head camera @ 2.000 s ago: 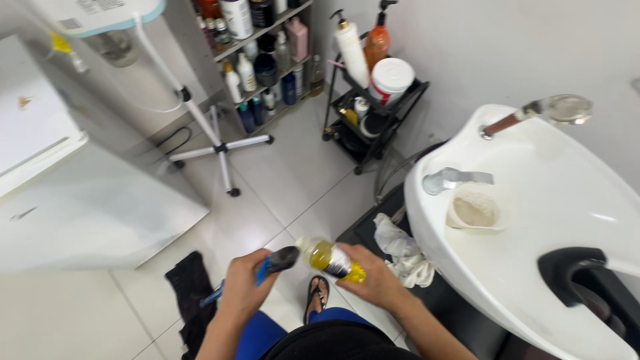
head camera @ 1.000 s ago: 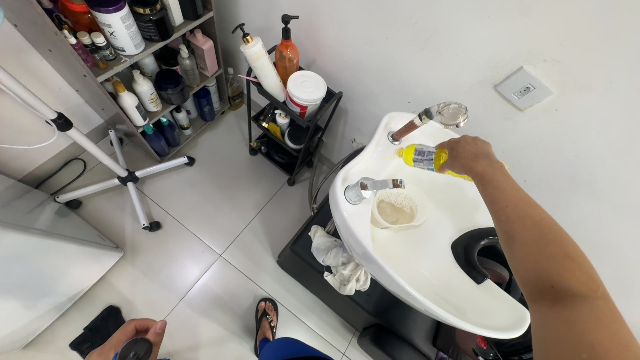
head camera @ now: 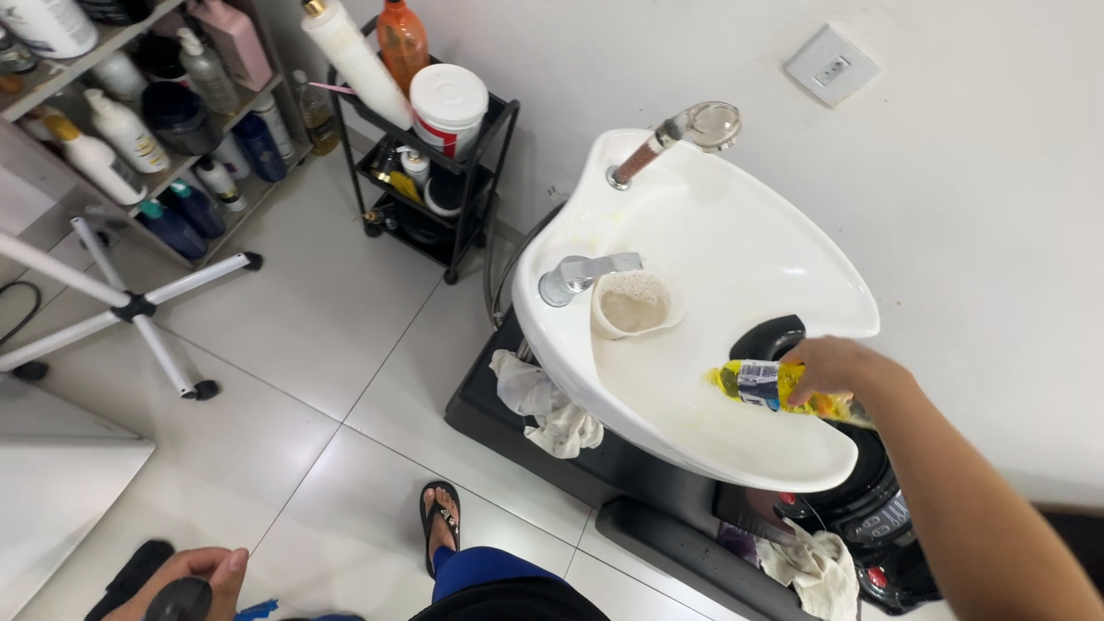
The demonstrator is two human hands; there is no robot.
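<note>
My right hand (head camera: 832, 375) grips a clear bottle of yellow liquid (head camera: 759, 384), tipped on its side with its mouth over the basin of a white shampoo sink (head camera: 690, 440). Faint yellow spots show on the basin. A white plastic container (head camera: 634, 306) of cloudy, foamy liquid sits in the basin beneath the chrome faucet (head camera: 586, 276). At the lower left, my left hand (head camera: 207, 573) holds a dark, rounded object (head camera: 179, 599), with a blue part near it; its full shape is cut off. The hand shower (head camera: 673, 138) rests at the basin's back rim.
A black trolley (head camera: 496, 138) with bottles and a white tub (head camera: 448, 103) stands by the wall. Shelves of bottles (head camera: 147, 172) and a white wheeled stand (head camera: 134, 306) are at left. White cloths (head camera: 548, 405) hang beside the sink. A black neck rest (head camera: 768, 336) sits at its edge.
My right hand brought the bottle from near my left hand to the back of the basin, then moved it toward the neck rest at the front. My left hand moved down and left, away from the bottle.
</note>
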